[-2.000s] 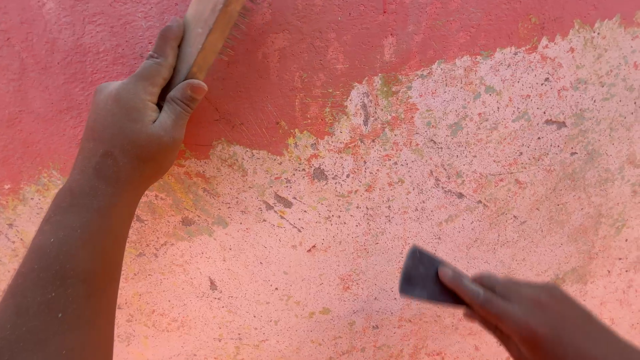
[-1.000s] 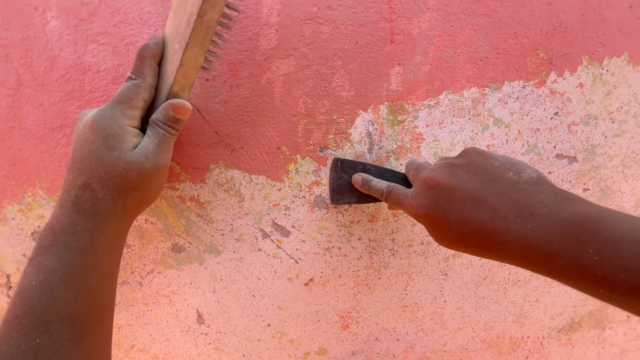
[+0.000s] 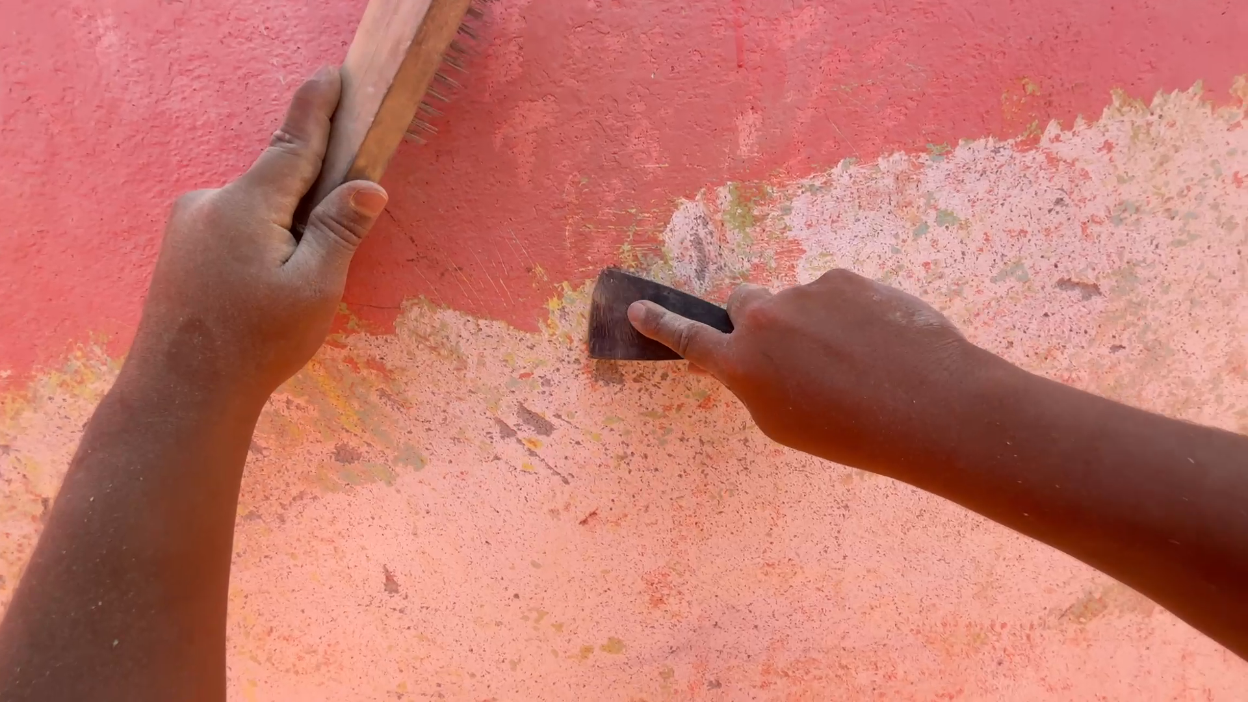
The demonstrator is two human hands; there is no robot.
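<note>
My left hand (image 3: 258,239) grips the wooden handle of a wire brush (image 3: 390,93) at the upper left, its bristles facing right and its far end cut off by the top edge. My right hand (image 3: 838,361) holds a dark metal scraper (image 3: 634,314) with the thumb laid along the blade. The blade's wide edge points left and lies at the ragged border between the red paint (image 3: 585,127) and the scraped, speckled pale pink surface (image 3: 546,565) of the wall. The scraper's handle is hidden inside my right hand.
The painted wall fills the whole view. Yellow and greenish traces (image 3: 341,409) mark the border below my left hand, and a whitish scraped area (image 3: 1053,214) spreads at the upper right. Small dark pits dot the scraped part.
From the lower right, my right hand has moved up and left with the scraper to the paint border. My left hand still holds the wire brush near the same spot.
</note>
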